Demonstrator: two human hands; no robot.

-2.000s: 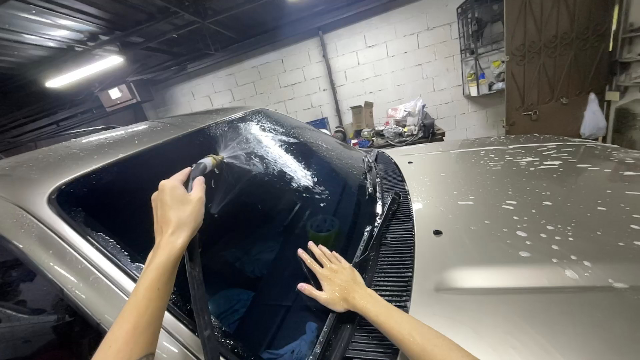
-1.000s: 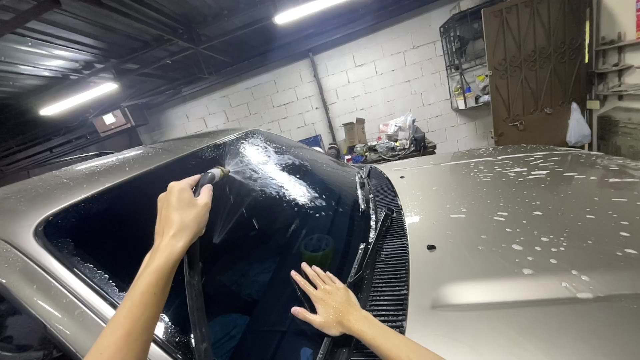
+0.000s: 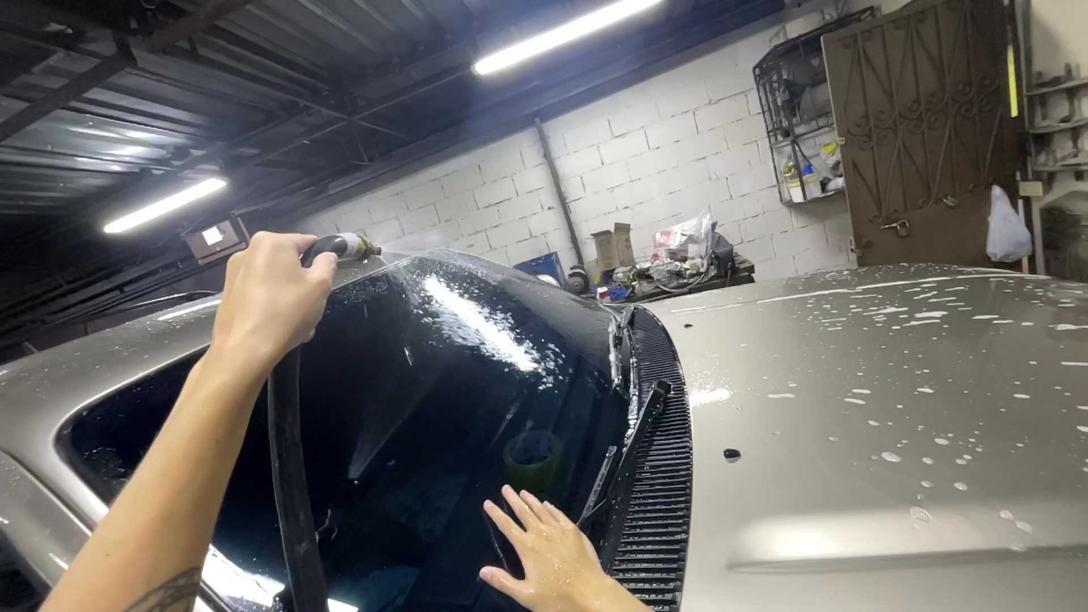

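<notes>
My left hand [image 3: 276, 293] grips a hose nozzle [image 3: 353, 247] with a brass-coloured tip, raised over the far upper part of a car windshield [image 3: 408, 408]. Water sprays from the tip toward the glass. A black hose [image 3: 293, 484] hangs below this hand, across the windshield. With fingers spread and wet, my right hand [image 3: 544, 544] is over the lower windshield, holding nothing; whether it touches the glass I cannot tell. Close to it are a wiper arm [image 3: 633, 433] and the black slatted cowl [image 3: 654, 493].
The wet hood [image 3: 850, 408] with white foam spots spans the right side. The car roof [image 3: 127, 336] is at left. Behind the car stand a cluttered table [image 3: 731, 274], a cardboard box [image 3: 614, 246], a white block wall [image 3: 663, 153] and a brown metal door [image 3: 926, 136].
The left hand has raised the nozzle toward the windshield's top edge. The view has tilted up. The right hand stays spread over the lower windshield.
</notes>
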